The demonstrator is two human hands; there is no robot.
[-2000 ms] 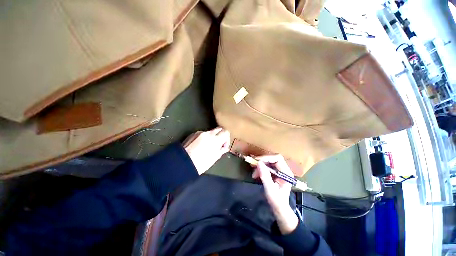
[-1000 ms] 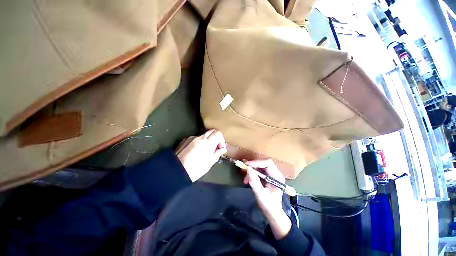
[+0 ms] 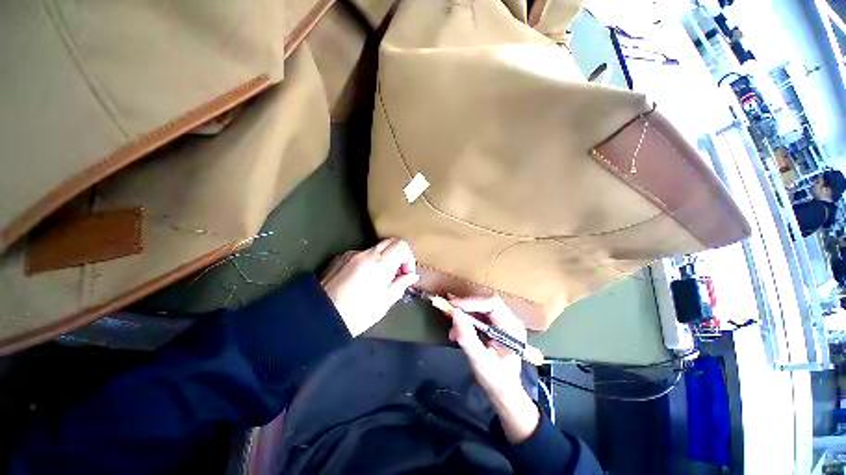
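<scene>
A tan tote bag (image 3: 501, 139) lies in front of me, with a red-brown leather corner (image 3: 677, 172) at its right and a leather trim strip (image 3: 482, 295) along its near edge. A small cream label tab (image 3: 416, 187) sits on its seam. My left hand (image 3: 371, 283) pinches the near left end of the trim edge; what lies between its fingertips is hidden. My right hand (image 3: 487, 343) holds the thread burner pen (image 3: 501, 338), its tip pointing left, close to my left fingertips at the trim edge.
More tan bags with a leather patch (image 3: 85, 241) are piled at left. Loose thread ends (image 3: 243, 269) lie on the green table (image 3: 603, 325). A power strip (image 3: 670, 311) with a black adapter (image 3: 688, 299) and cords is at right. A person (image 3: 818, 206) is at the far right.
The bags and both hands have shifted left in the picture. A thread now hangs over the leather corner. The pen stays in my right hand, its tip still by the trim edge.
</scene>
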